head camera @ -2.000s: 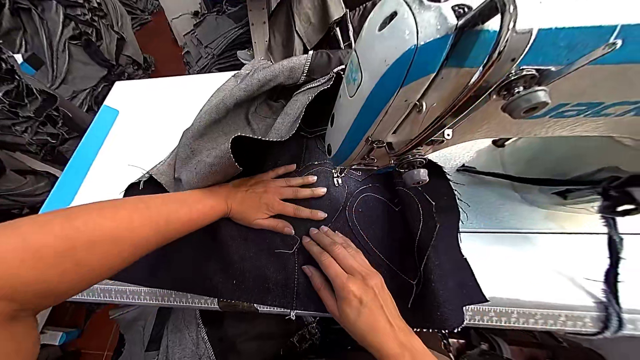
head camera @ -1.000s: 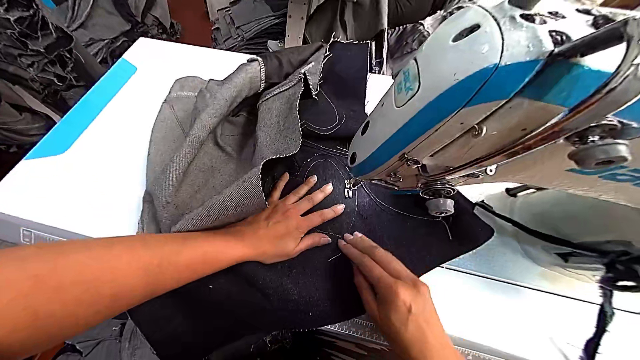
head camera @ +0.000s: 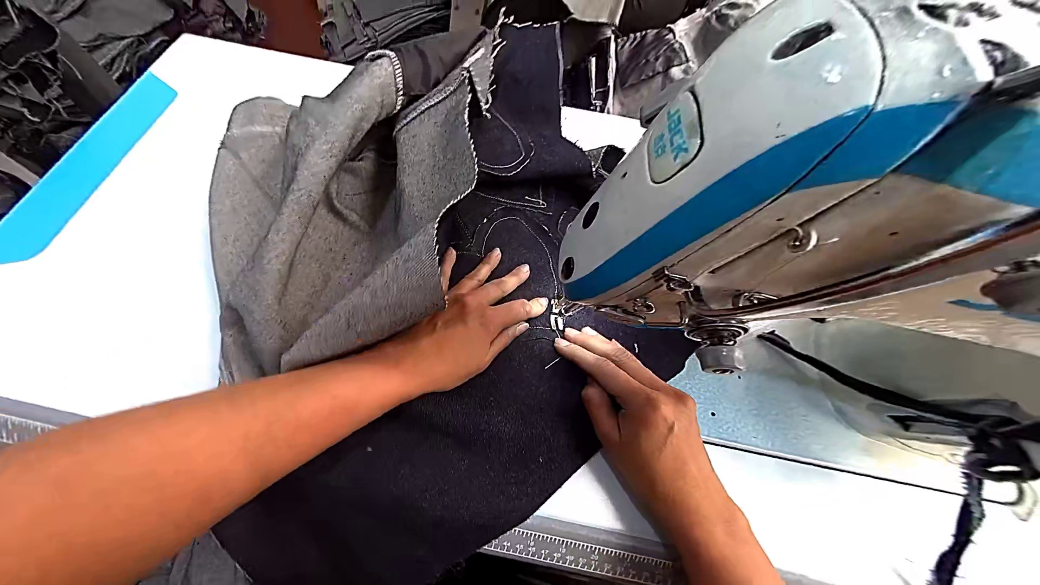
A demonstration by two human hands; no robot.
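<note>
Dark denim fabric (head camera: pixel 455 455) with light stitched curved outlines lies under the head of a Jack sewing machine (head camera: pixel 731 162). My left hand (head camera: pixel 467 333) rests flat on it with fingers spread, left of the presser foot (head camera: pixel 557 315). Just below and right of the foot, my right hand (head camera: pixel 642 390) presses its fingertips on the denim, index and middle fingers close together. Neither hand grasps anything. A grey fabric piece (head camera: pixel 325 211) with an overlocked edge is folded back beside my left hand. The needle tip is hard to make out.
The white table (head camera: pixel 122 341) has a blue strip (head camera: pixel 89 171) at left and a ruler (head camera: pixel 569 552) along its near edge. Piles of dark cloth (head camera: pixel 106 49) lie beyond. A dark cloth strip (head camera: pixel 963 520) hangs at the right by the machine.
The denim has turned under the presser foot; the heart-shaped stitching seen right of the foot two seconds ago no longer shows there. Both hands have stayed on the cloth near the foot.
</note>
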